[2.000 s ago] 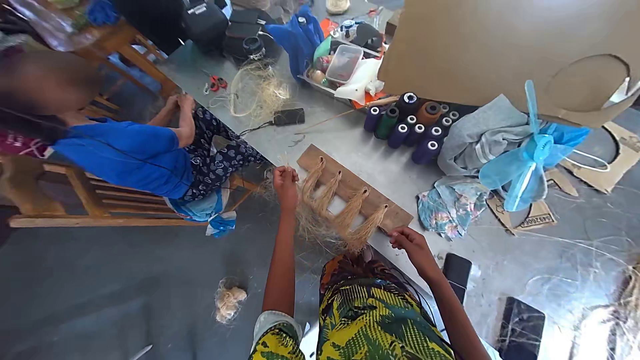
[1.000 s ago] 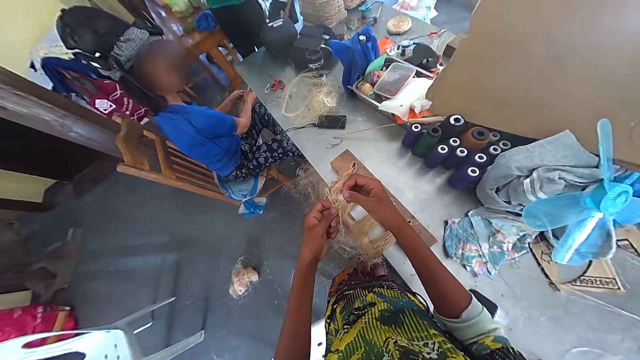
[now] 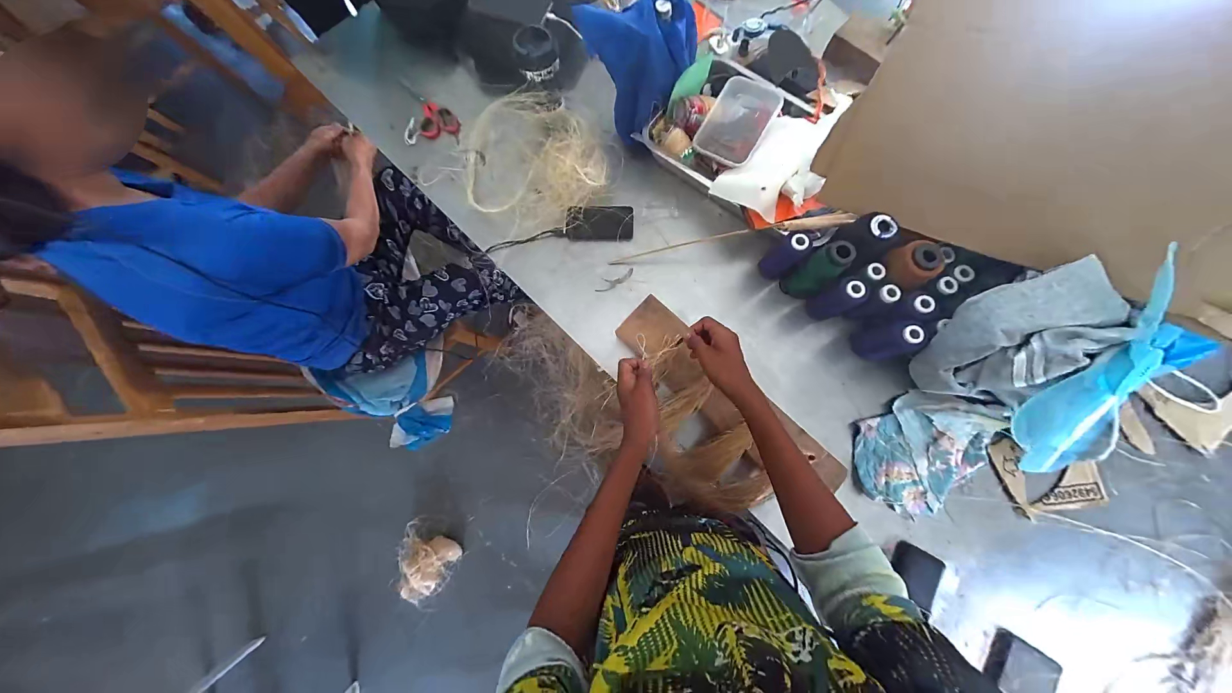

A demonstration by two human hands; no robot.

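A strand of pale natural fibre [image 3: 664,345] runs between my hands, above the upper end of a brown wooden board [image 3: 647,318]. Pinched fingers of my left hand [image 3: 635,380] hold one part of it, and my right hand [image 3: 714,348] grips it a little to the right. Bunches of tan fibre [image 3: 717,462] hang from the board toward my lap, partly behind my forearms. Looser fibre [image 3: 568,385] spills over the table edge at the left. Small metal snips [image 3: 616,280] lie on the table beyond the board.
Thread cones [image 3: 857,289], cloths [image 3: 1020,327] and a light-blue fan [image 3: 1088,385] stand or lie at the right. Beyond are a black phone [image 3: 601,223], a fibre coil [image 3: 539,159], red scissors [image 3: 440,120] and a filled tray [image 3: 693,173]. A seated person [image 3: 221,269] works at the left.
Two seconds ago my hands were far apart, the right one at the board's near end. One second ago they were close together over the board; now they are slightly apart with a strand between them.
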